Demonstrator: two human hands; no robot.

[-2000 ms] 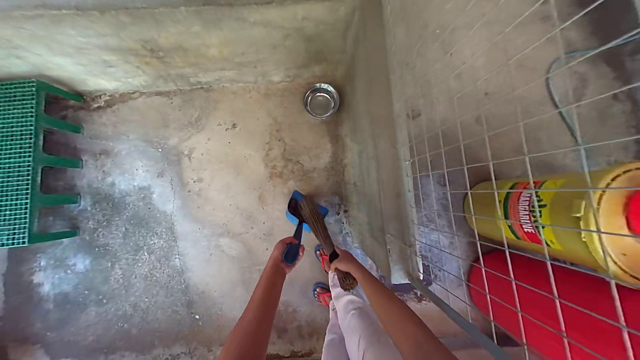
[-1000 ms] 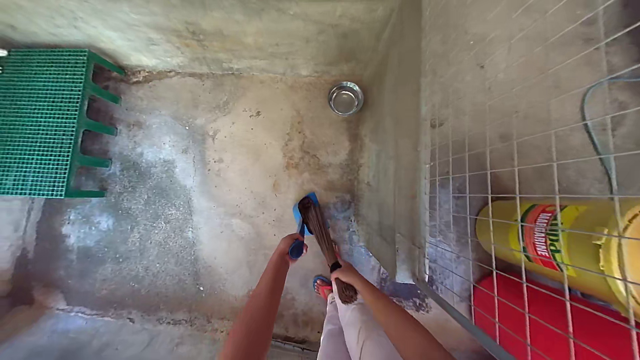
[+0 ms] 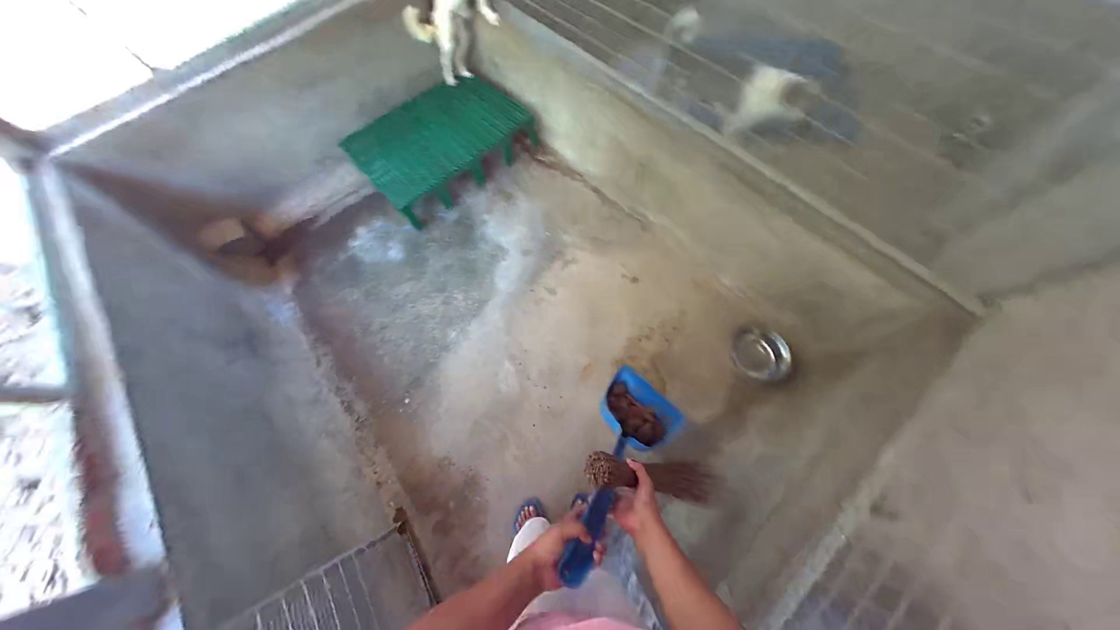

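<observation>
My left hand (image 3: pixel 560 544) grips the handle of a blue plastic dustpan (image 3: pixel 668 415), low in the middle of the view. Brown clumps of waste (image 3: pixel 633 415) lie in its pan, which points away from me. My right hand (image 3: pixel 639 506) is closed round a short broom of bound brown bristles (image 3: pixel 681 480), held crosswise over the dustpan's handle. The bristle ends point to the right and are blurred; the broom's blunt end is at the left. The two hands are close together.
Low concrete walls enclose the floor. A green slatted plastic platform (image 3: pixel 437 140) stands in the far corner, with a light-coloured dog (image 3: pixel 451 39) above it. A metal bowl (image 3: pixel 761 353) is near the right wall. Beyond the far wall is another pale animal (image 3: pixel 770 98), blurred. Wire mesh (image 3: pixel 328 595) is at the lower left.
The view has swung round widely. The broom, earlier lengthwise beside the dustpan with its bristles at the pan, is now crosswise over the handle. The brown clumps in the pan now show plainly.
</observation>
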